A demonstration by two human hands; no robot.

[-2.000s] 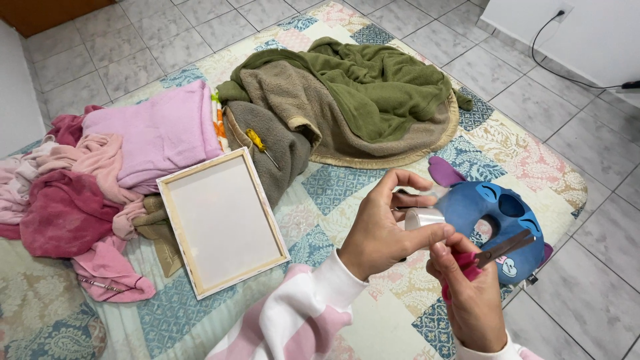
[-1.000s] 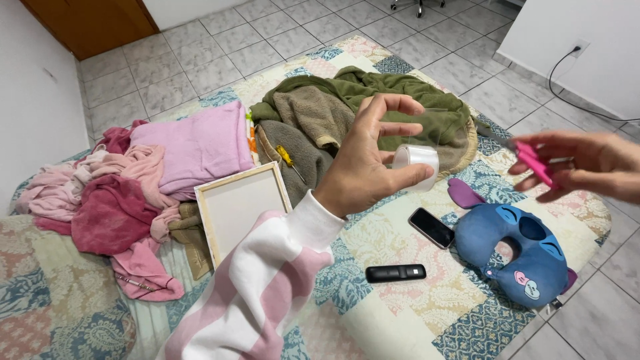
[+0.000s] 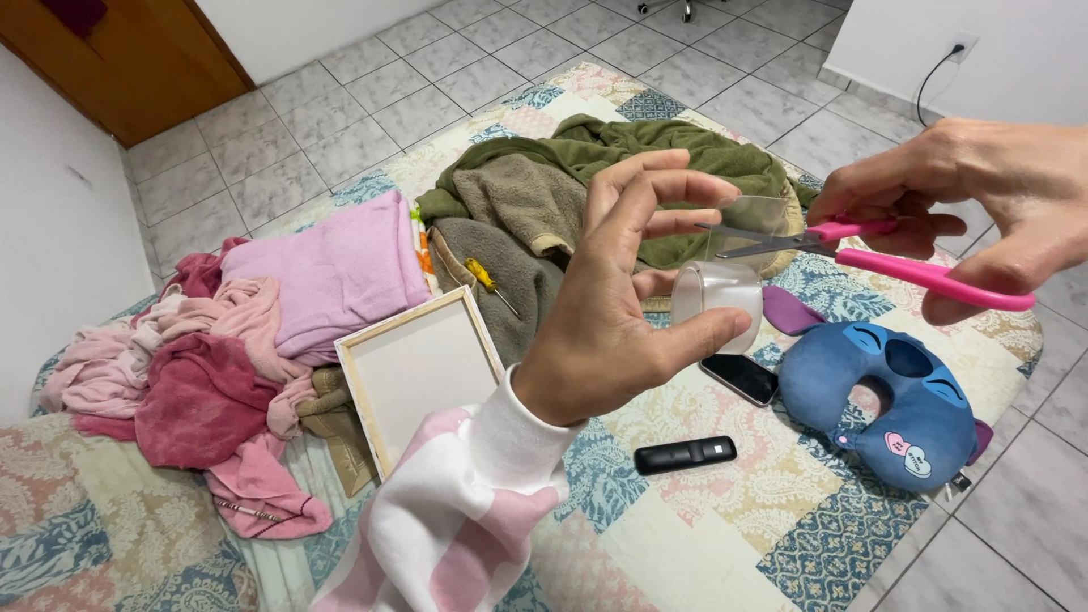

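Note:
My left hand [image 3: 629, 289] holds a roll of clear tape [image 3: 718, 304] between thumb and fingers, above the bed. A strip of clear tape [image 3: 748, 217] stands up from the roll, its upper end at a fingertip. In my right hand [image 3: 977, 212] is a pair of scissors with pink handles [image 3: 926, 274]. Their blades are parted and point left, at the tape strip just above the roll. Whether the blades touch the strip cannot be told.
On the patchwork bedspread [image 3: 663, 544] lie a blue neck pillow [image 3: 884, 399], a phone [image 3: 739, 378], a black remote [image 3: 685, 456], a framed canvas [image 3: 425, 365], a yellow screwdriver [image 3: 481, 274], a green blanket [image 3: 680, 161] and folded pink cloths [image 3: 331, 272].
The scissors in my right hand have come to the tape, with their blades parted. A strip now stands up from the roll in my left hand. The view has shifted.

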